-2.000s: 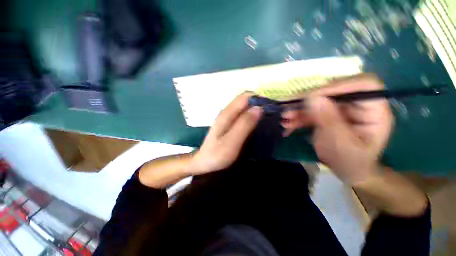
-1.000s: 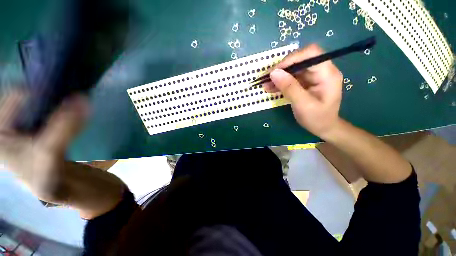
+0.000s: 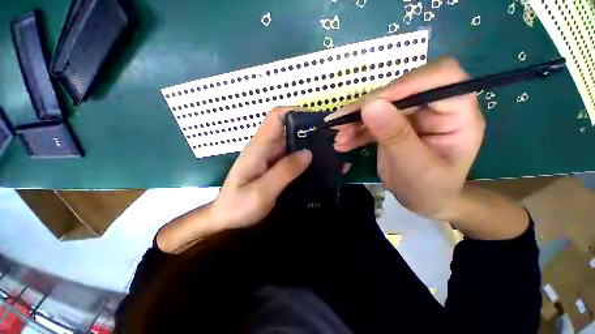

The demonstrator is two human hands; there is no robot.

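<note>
My left hand [image 3: 258, 171] holds a black plastic housing [image 3: 318, 166] upright over the bench's front edge. A small pale ring [image 3: 302, 133] shows at the housing's upper end. My right hand [image 3: 424, 140] holds black tweezers [image 3: 450, 92], whose tip is at the housing's upper end, beside the ring. Whether the tip touches the ring is unclear. A pale adhesive dot sheet [image 3: 222, 107] with rows of black dots lies on the green mat behind both hands, which partly cover it.
Several black housings [image 3: 91, 45] lie loose on the green mat [image 3: 196, 39] at left. Small rings [image 3: 417, 10] are scattered at the back and right. A spare dot sheet [image 3: 574, 39] lies at the right edge. Brown cardboard boxes [image 3: 72, 209] stand below the bench.
My left hand has come from the far left to the middle with a housing. My right hand has moved the tweezers from the dot sheet to the housing's end.
</note>
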